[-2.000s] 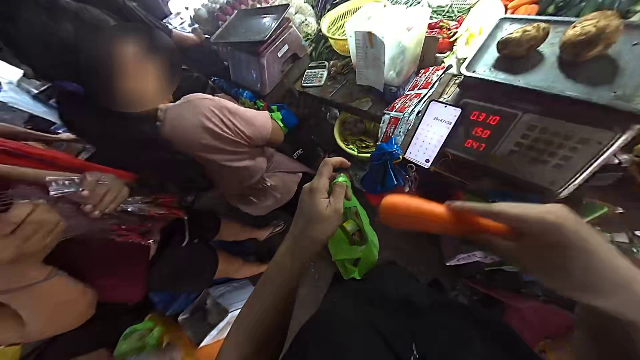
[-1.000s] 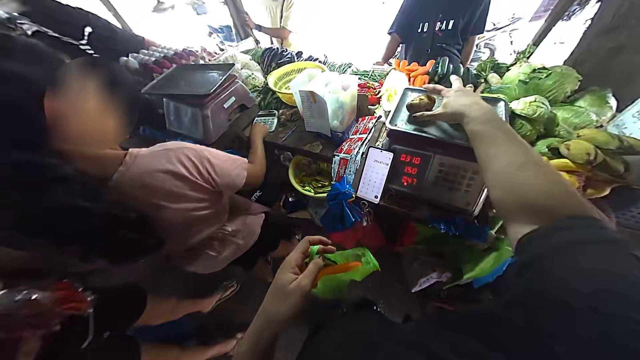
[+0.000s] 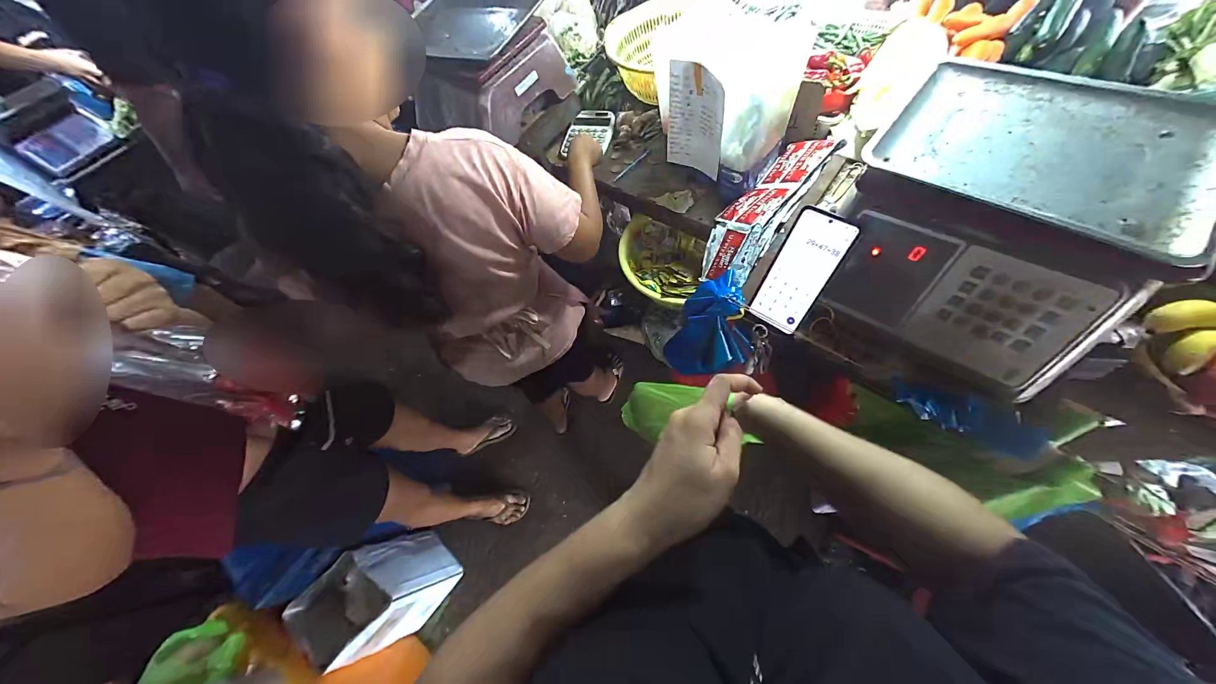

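My left hand point(image 3: 698, 451) grips the top of a green plastic bag point(image 3: 655, 408), which hangs behind it at the centre. My right hand point(image 3: 750, 404) meets it at the bag's mouth, mostly hidden by the left fingers, so its grip is unclear. The bag's contents do not show. Up and to the right stands a digital scale point(image 3: 1007, 313) with a bare metal tray point(image 3: 1054, 152) and a red zero lit. A phone point(image 3: 806, 269) showing a calculator leans at the scale's left side, beside red and white sachets point(image 3: 769, 204).
A person in a pink shirt point(image 3: 484, 228) touches a calculator point(image 3: 589, 133) on the stall counter. Others are close at the left. A blue bag point(image 3: 711, 328) and a yellow basket point(image 3: 655, 256) hang or stand below the counter edge. An open metal tin point(image 3: 370, 594) is at lower left.
The right hand, on the scale tray a second ago, has come down beside the left at the green bag. The potatoes seen on the tray are gone from it.
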